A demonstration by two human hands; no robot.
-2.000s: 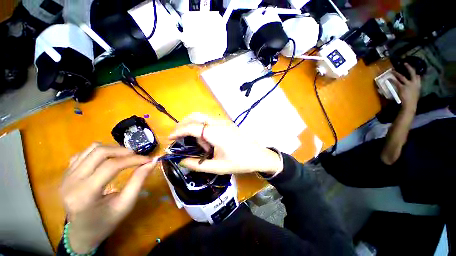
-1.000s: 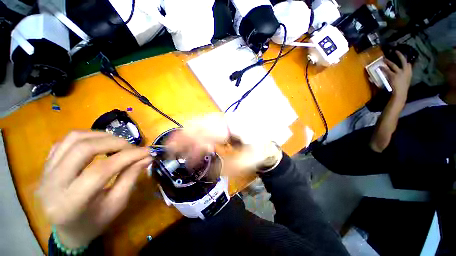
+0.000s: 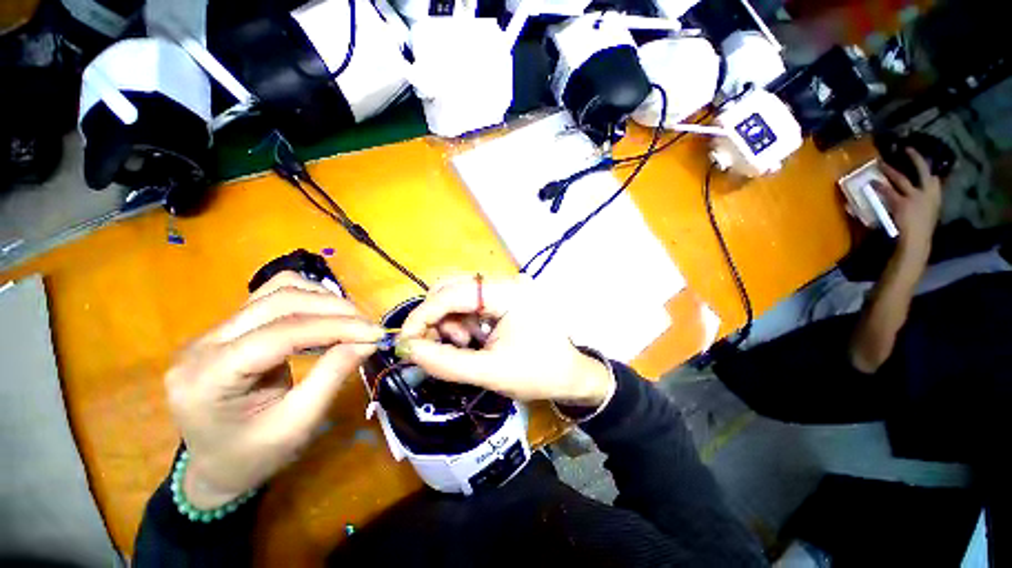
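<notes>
The camera base housing (image 3: pixel 475 457), a white shell with a black open interior and a label on its side, sits at the bench edge near my lap. My left hand (image 3: pixel 272 372) pinches thin wires (image 3: pixel 388 340) at the fingertips, above the housing's left rim. My right hand (image 3: pixel 499 338) pinches the same wires just beside it, fingertips nearly touching the left ones. Any connector between the fingers is too small to tell. The black camera head (image 3: pixel 297 270) lies on the bench behind my left hand, which partly covers it.
White-and-black cameras (image 3: pixel 461 72) are piled along the far side. White paper sheets (image 3: pixel 577 222) and black pigtail cables (image 3: pixel 361 235) lie beyond my hands. A grey board (image 3: pixel 39 422) is at the left edge. Another person's hand (image 3: pixel 912 200) holds a white part at right.
My right hand, blurred over the housing a second ago, has come to my left fingertips. My left hand now covers more of the black head. The view has shifted slightly.
</notes>
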